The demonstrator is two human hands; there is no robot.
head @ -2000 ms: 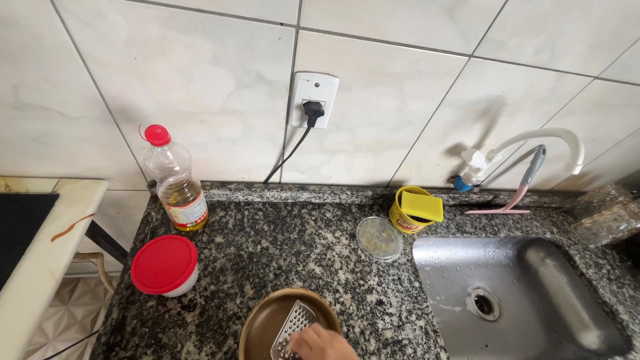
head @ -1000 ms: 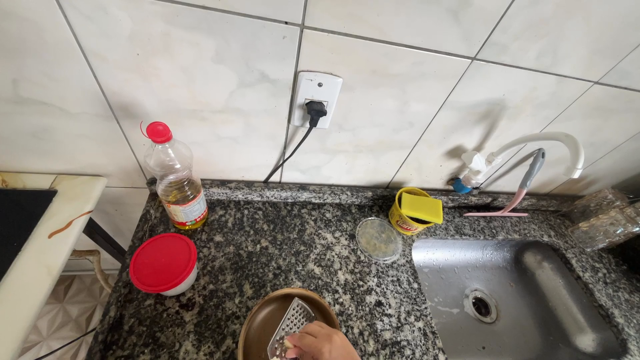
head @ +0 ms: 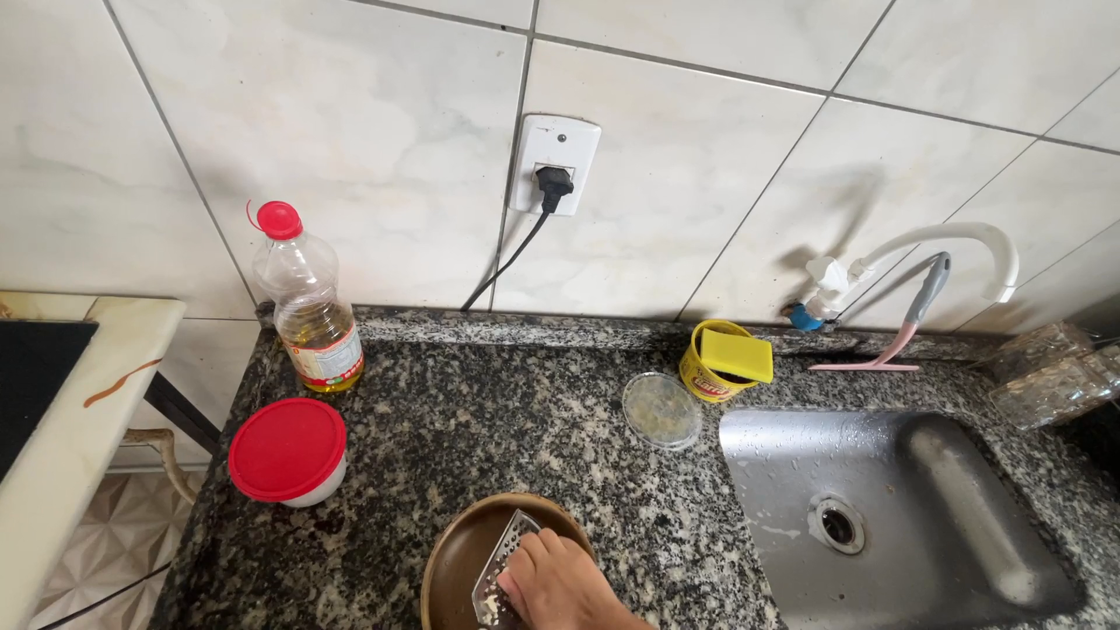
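Observation:
My right hand reaches in from the bottom edge, its fingers curled against the perforated face of a metal grater. A small pale piece of food was at the fingertips a second ago; the fingers now hide it. Pale grated bits cling to the grater's lower part. The grater leans inside a round brown bowl, which the bottom edge of the view cuts off. My left hand is out of view.
Left of the bowl stand a red-lidded white tub and an oil bottle. On the right are a clear round lid, a yellow tub with a yellow sponge, a steel sink, a faucet and a pink squeegee.
My right hand has shifted a little over the grater's face. The pale piece seen at its fingertips one second ago is now hidden.

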